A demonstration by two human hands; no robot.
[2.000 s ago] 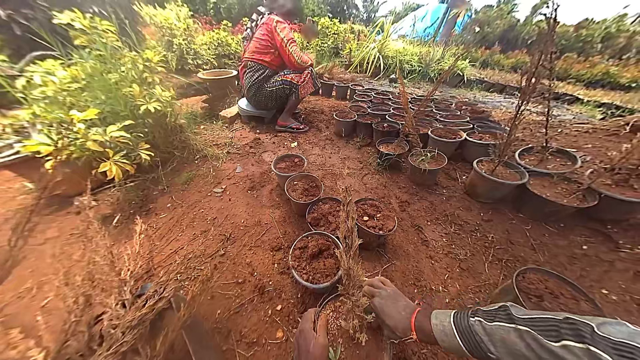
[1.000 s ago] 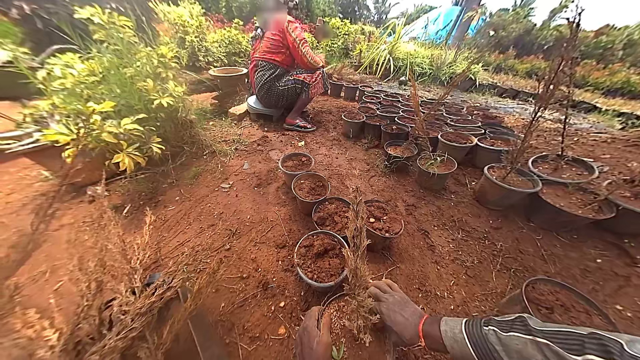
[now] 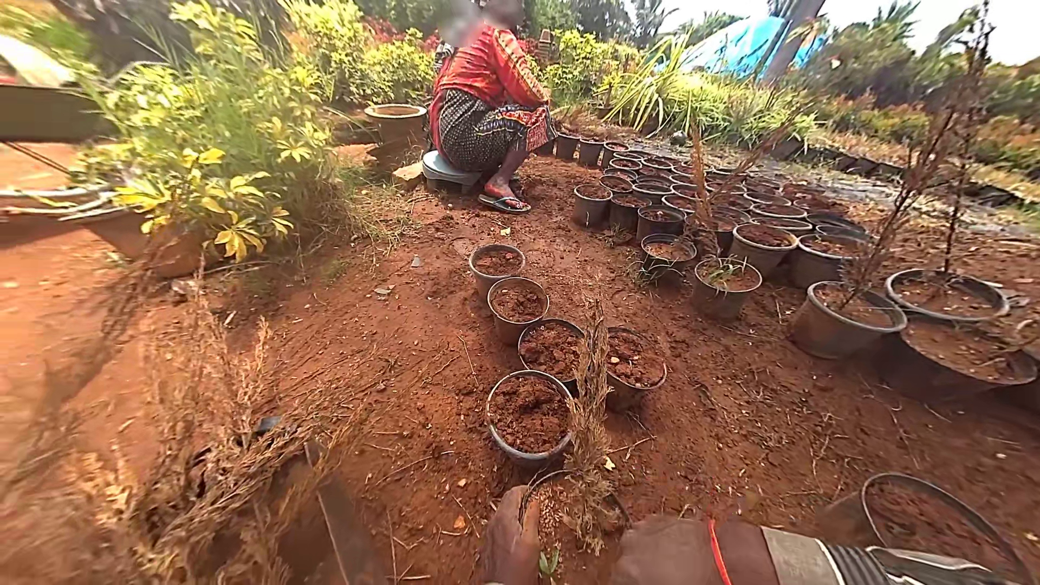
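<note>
A plastic pot (image 3: 543,487) with a dry brown plant (image 3: 591,439) standing in it is at the bottom centre. My left hand (image 3: 513,536) is on the left rim of this pot, its fingers partly cut off by the frame. My right hand (image 3: 662,552) is at the pot's right side, low in the view, with a red band at the wrist; its fingers are hidden. Just beyond the plant stands a pot filled with red soil (image 3: 530,414), and several more soil-filled pots (image 3: 518,302) run away from it in a line.
A larger pot of soil (image 3: 934,520) stands at the lower right. Dry branches (image 3: 219,455) lie at the lower left. Many pots (image 3: 764,236) are grouped at the right, some with dry plants. A person in red (image 3: 491,89) sits on a low stool ahead, near green shrubs (image 3: 244,138).
My right hand has shifted a little lower and its fingers no longer show. My left hand remains at the pot's left side.
</note>
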